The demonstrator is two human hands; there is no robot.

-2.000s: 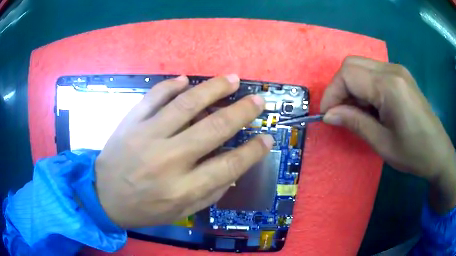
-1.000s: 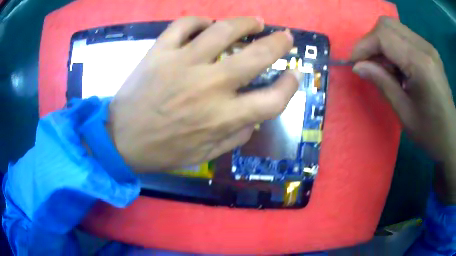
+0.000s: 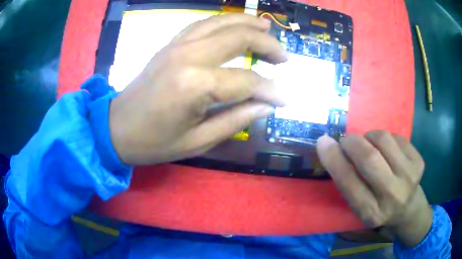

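The open tablet lies insides up on the red foam pad. My left hand is spread low over its middle, fingers apart, hiding part of the white glaring battery. Its fingertips are over the left edge of the shield cover, which glares white on the blue main board. My right hand is at the tablet's lower right corner, fingers pinched on what looks like thin tweezers, whose blurred tip lies along the board's lower edge.
A yellow pry stick lies on the green bench right of the pad. A red-orange wire with a white plug is at the board's top. A camera module sits in the tablet's top right corner.
My right hand has moved from the tablet's upper right edge down to its lower right corner. The tablet and pad appear higher and further right in view. My left hand no longer covers the board's top.
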